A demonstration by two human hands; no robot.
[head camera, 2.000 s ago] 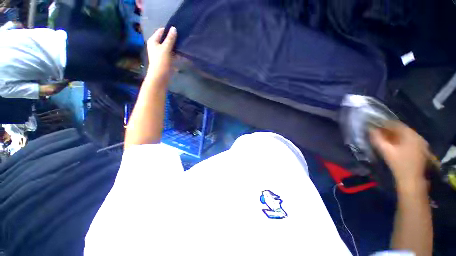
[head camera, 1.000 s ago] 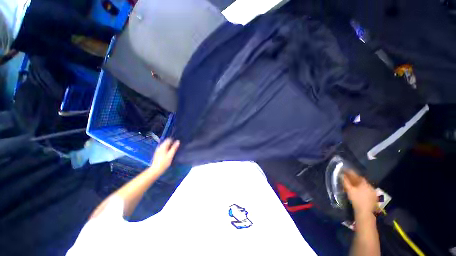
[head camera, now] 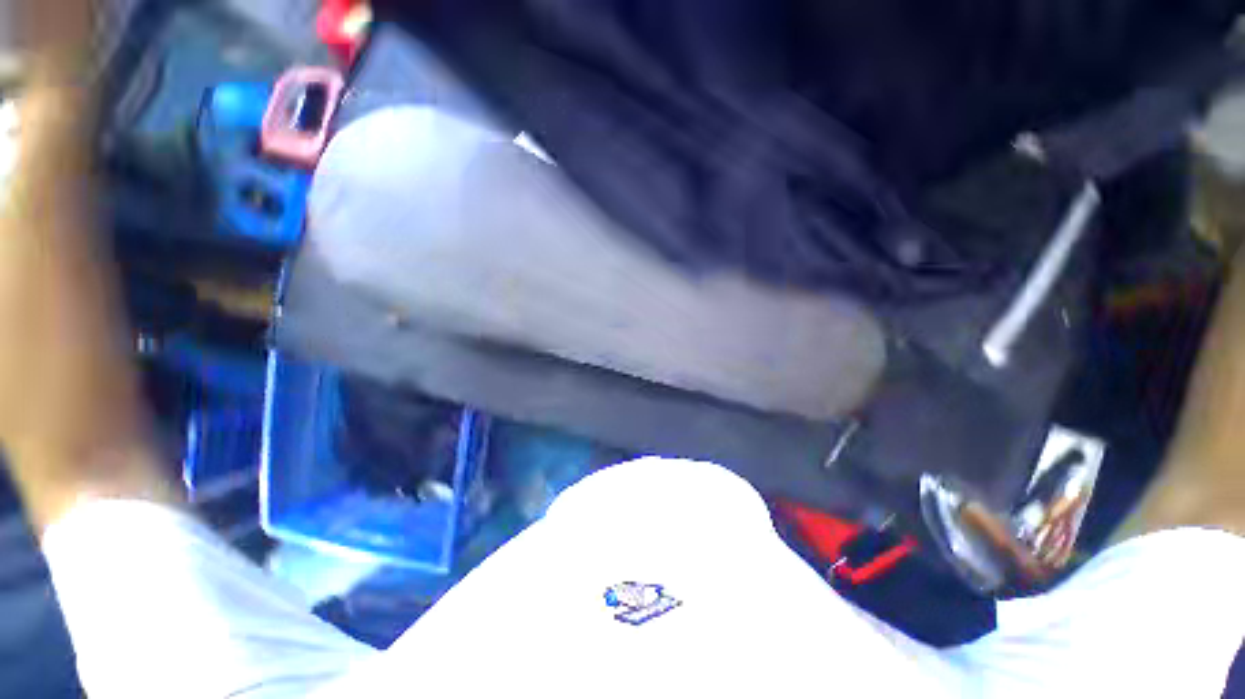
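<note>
The dark navy jacket [head camera: 710,150] lies in loose folds over the back of the grey pressing board [head camera: 601,314], blurred. The board's front part and rounded end are bare. The steam iron [head camera: 963,533] stands at the lower right with no hand on it. My left forearm rises along the left edge, and my left hand is cut off by the frame. My right forearm rises at the right edge, and my right hand is out of the picture too.
A patterned iron rest [head camera: 1072,478] is beside the iron. A red object [head camera: 847,539] lies at the table's front edge. A blue crate [head camera: 362,539] is below the board. A pink-framed item [head camera: 301,116] is at upper left. A pale strip [head camera: 1042,280] lies at right.
The jacket has moved back, baring the board. My left hand has let go of the cloth and my right hand has let go of the iron. Both arms have swung out to the sides.
</note>
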